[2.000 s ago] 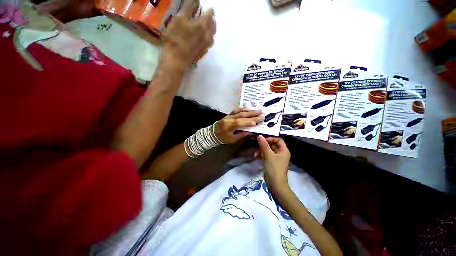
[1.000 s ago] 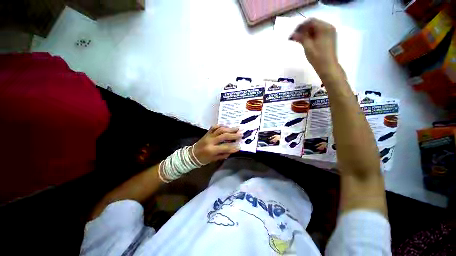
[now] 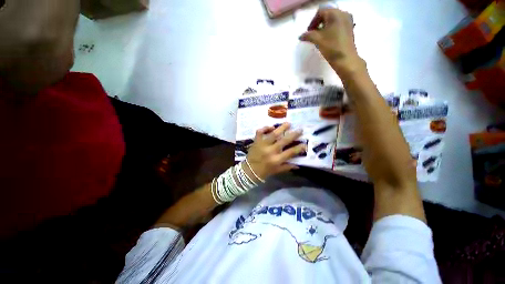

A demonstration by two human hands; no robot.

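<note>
Hang-tab cartons (image 3: 262, 119) lie white back up in a row along the front edge of the white table. My left hand (image 3: 277, 150), with several pale bands (image 3: 235, 182) around its wrist, rests with spread fingers on the lower part of the two leftmost cartons, pressing and not gripping. My right hand (image 3: 332, 36) is raised over the table beyond the row, thumb and fingertips close together. Whether something tiny is between them cannot be told. My right forearm hides much of the third carton.
Orange-yellow cartons (image 3: 476, 34) are piled at the far right, with a dark-fronted carton (image 3: 488, 166) at the right edge. A pink flat item (image 3: 285, 5) lies at the far side. A brown box (image 3: 113, 6) is at the far left. A person in red (image 3: 61, 155) sits at the left.
My left hand has moved right and spread over the cartons. My right hand went from the front edge beside my left hand to beyond the row. The neighbour's arm has left the view.
</note>
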